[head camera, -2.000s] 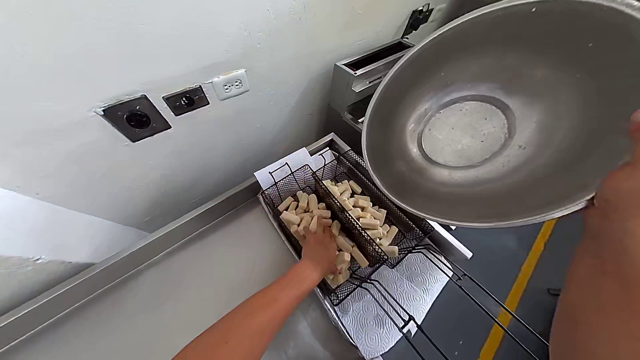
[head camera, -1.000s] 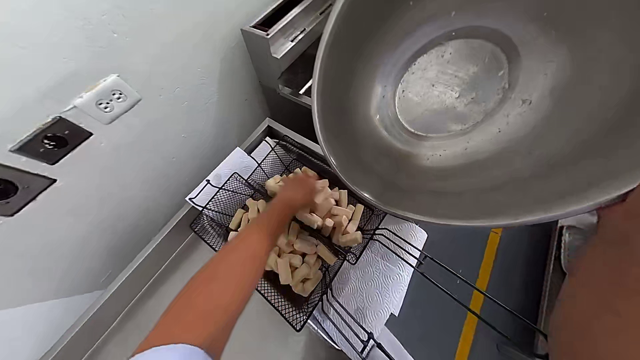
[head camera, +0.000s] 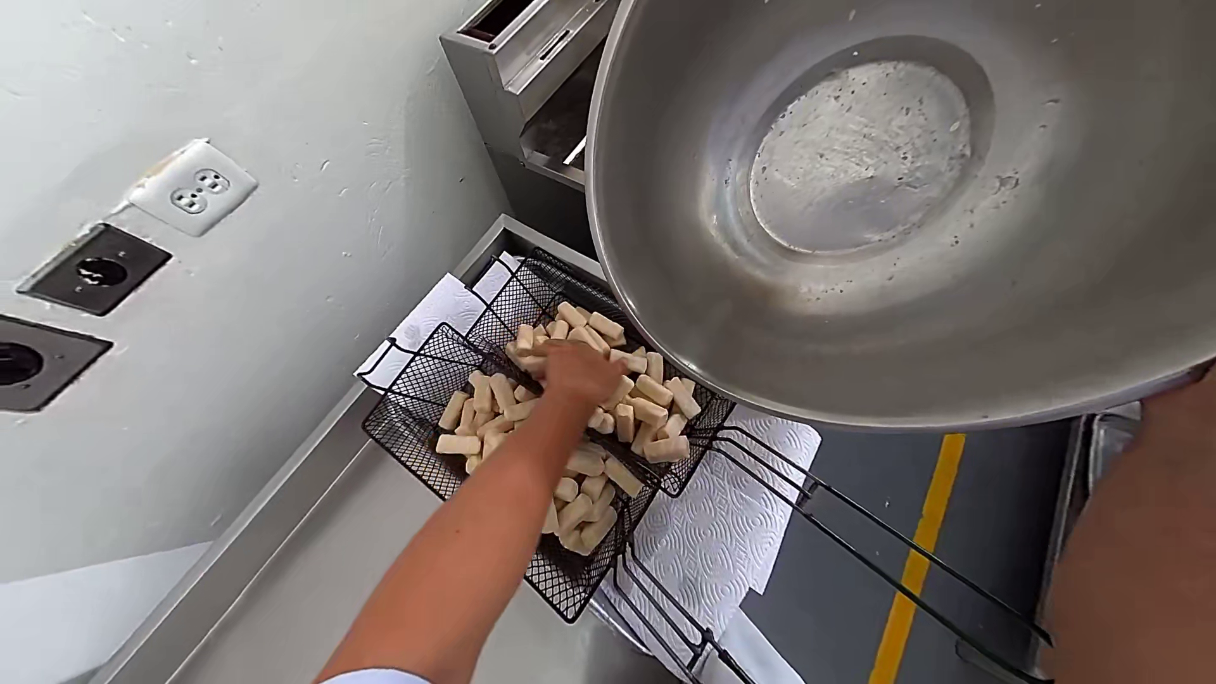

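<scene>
My left hand [head camera: 581, 372] rests on pale stick-shaped food pieces [head camera: 651, 410] in the farther black wire fry basket [head camera: 673, 480]; its fingertips are partly hidden, and whether they grip a piece cannot be told. Beside it, the nearer wire fry basket [head camera: 404, 439] holds more of the same pieces, partly covered by my forearm. At the upper right, a large metal bowl [head camera: 860, 323] is tilted with its inside facing me, only small crumbs and wet marks in it. My right hand [head camera: 1183, 389] is at the bowl's lower right rim, holding it, mostly cut off by the frame edge.
Paper towels [head camera: 717, 494] lie under the baskets, whose long handles reach to the lower right. The steel counter [head camera: 313, 560] has a raised edge along the wall. Outlets [head camera: 195, 187] are on the wall. A steel appliance [head camera: 522, 85] stands behind. A yellow line [head camera: 917, 560] crosses the grey floor.
My left hand has moved from the pieces in the nearer basket to those in the farther one. The bowl stays held up at the right. The view has moved closer.
</scene>
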